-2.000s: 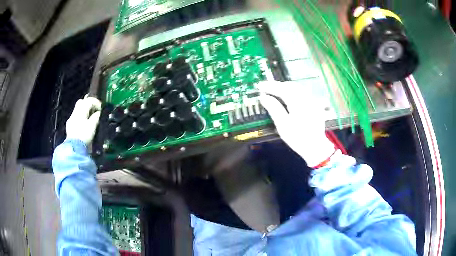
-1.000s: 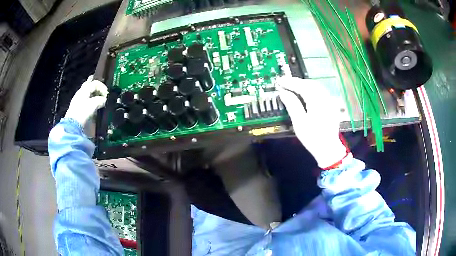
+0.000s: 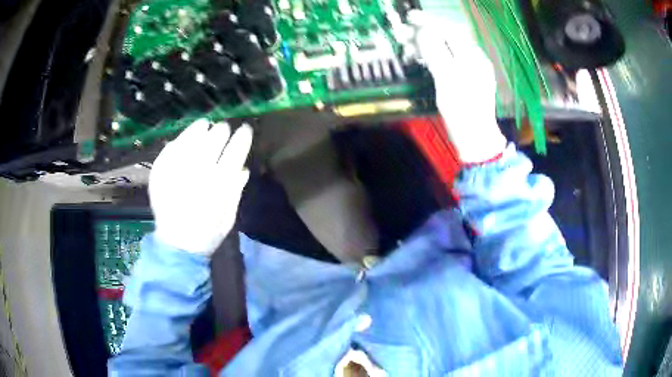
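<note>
The green circuit board [image 3: 324,55] with a cluster of black capacitors [image 3: 184,77] and a finned dark grey block [image 3: 365,74] lies at the top of the view, cut off by its edge and blurred. My white-gloved left hand [image 3: 197,184] is below the board's front edge, fingertips at that edge, fingers slightly apart; whether it grips is unclear. My white-gloved right hand [image 3: 464,85] is at the board's right end, its fingers closed on the edge. Whether the black carrier surrounds the board cannot be told.
Green strips [image 3: 516,66] lie right of my right hand, beside a black cylinder [image 3: 582,31]. Bright-red strips [image 3: 435,151] hang below the bench edge. A black bin [image 3: 44,81] is at far left. Another green board [image 3: 118,254] sits in a dark container at lower left.
The view has tilted down, so the bench sits higher. My left hand has moved from the board's left edge to its front edge. My right hand remains at the right end. More red strips show.
</note>
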